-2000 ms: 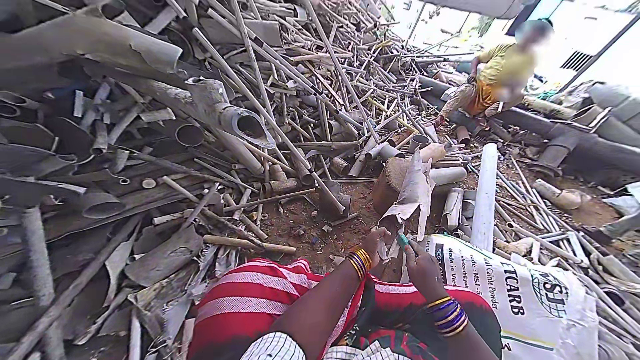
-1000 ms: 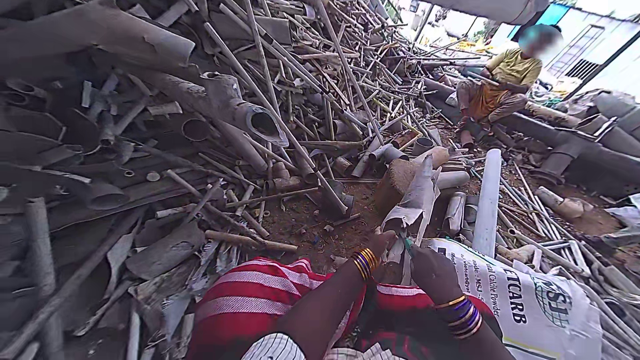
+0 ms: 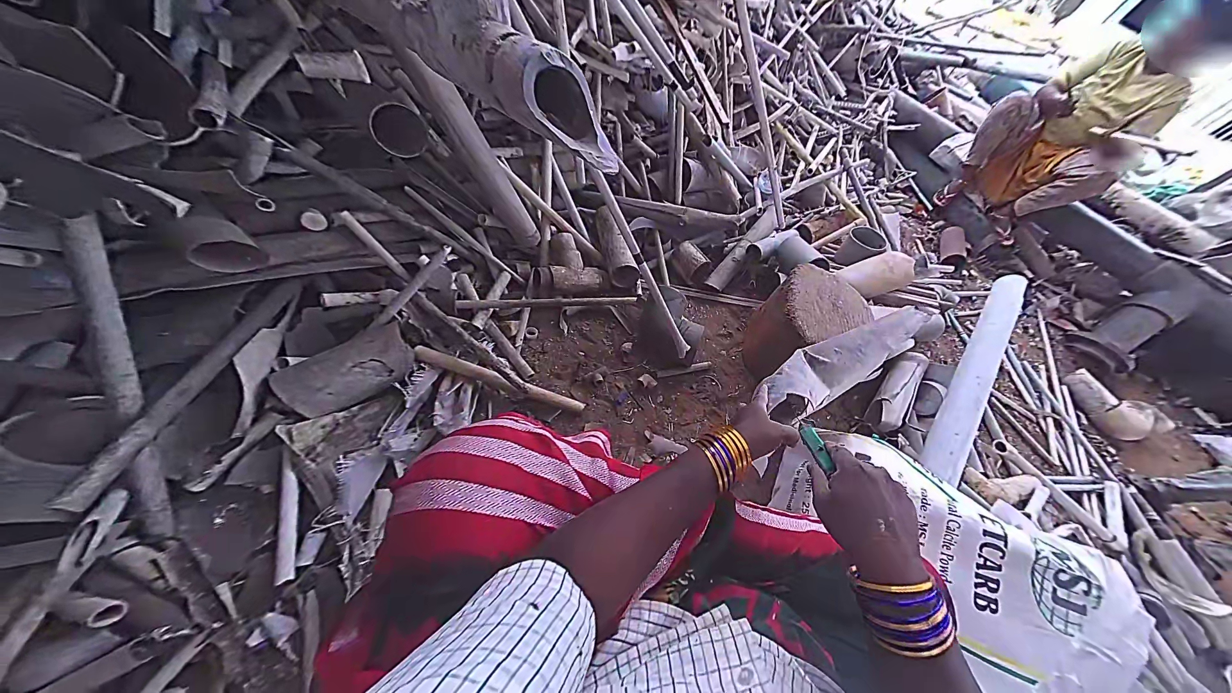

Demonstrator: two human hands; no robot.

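My left hand (image 3: 762, 430), with gold bangles at the wrist, grips the near end of a torn grey plastic pipe piece (image 3: 847, 358). The pipe slants away to the upper right beside a round wooden block (image 3: 804, 313). My right hand (image 3: 861, 496), with blue and gold bangles, is closed on a small green-handled tool (image 3: 817, 449) close to the pipe's near end. The tool's working part cannot be made out. Under and beside my right arm lies a white printed woven sack (image 3: 1049, 587). A red and white striped cloth (image 3: 510, 481) covers my lap.
Heaped plastic pipes fill the left and back, one broken open-ended pipe (image 3: 558, 96) jutting toward the middle. A pale straight pipe (image 3: 977, 380) lies right of the block. Large dark pipes (image 3: 1136, 279) run along the right. Another person (image 3: 1068, 135) sits at the upper right.
The held pipe piece has tipped over from steeply upright to a lower slant toward the right. My hands stay close together at its near end. The view has shifted somewhat.
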